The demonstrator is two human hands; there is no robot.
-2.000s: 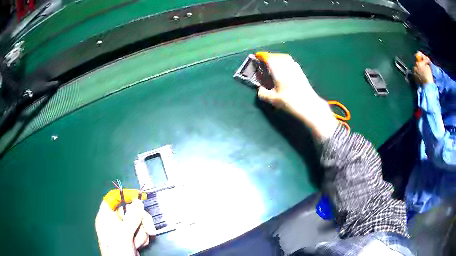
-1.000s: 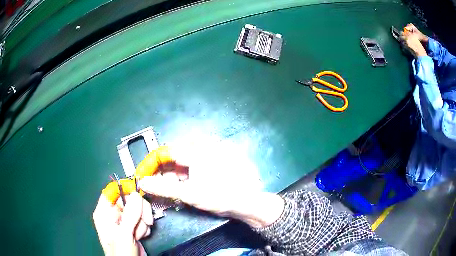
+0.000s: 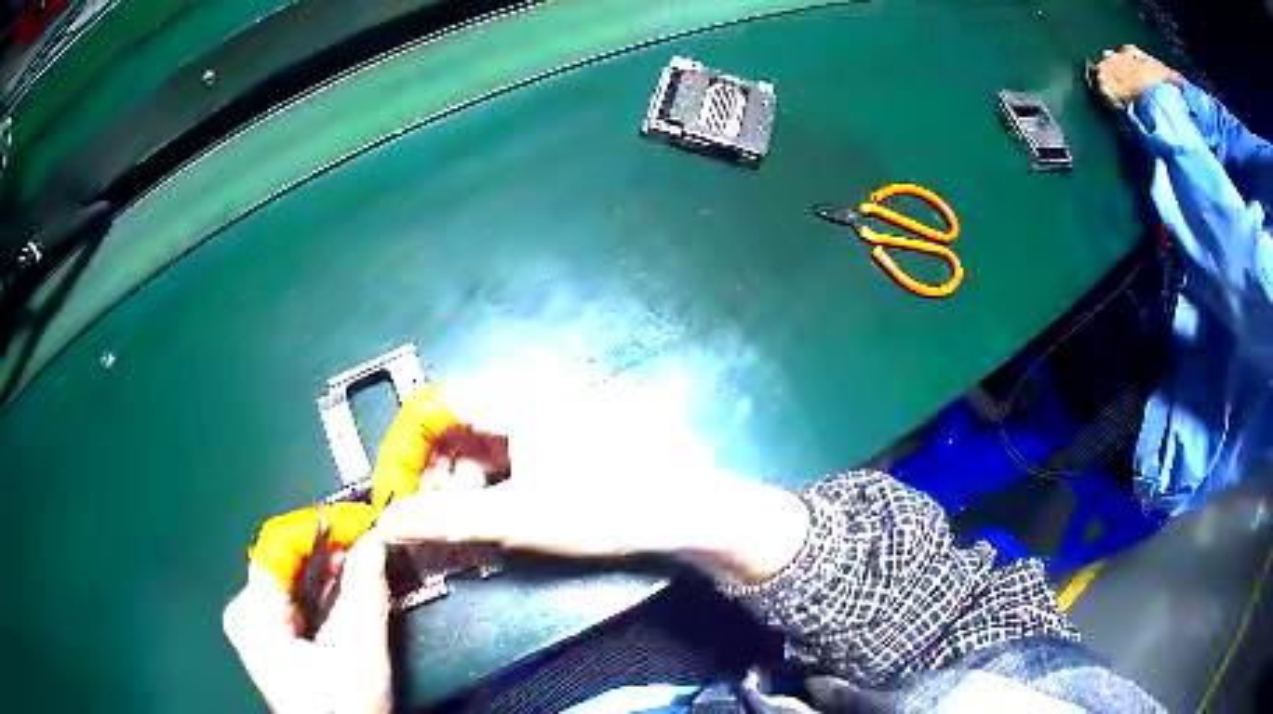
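A grey-silver housing with an open window (image 3: 337, 423) lies on the green bench at lower left, its lower part mostly hidden by my hands. My left hand (image 3: 314, 607), with orange finger cots, pinches thin dark leads (image 3: 318, 565) beside the housing. My right hand (image 3: 482, 488), also with orange cots, has its thumb and bent finger close to my left fingertips over the housing. It is partly washed out by glare, and I cannot tell whether it grips a lead.
A squarish grey unit (image 3: 709, 112) lies farther up the green bench (image 3: 559, 251). Orange-handled scissors (image 3: 907, 237) lie open to the right. A small grey part (image 3: 1035, 131) is near a blue-sleeved worker (image 3: 1187, 181) at far right. A blue stool (image 3: 963, 460) stands below the bench edge.
My right hand has come from the farther grey unit down to my left hand, leaving that unit on the bench. Both hands have since drawn closer together, covering the lead tips. The worker's hands shifted slightly.
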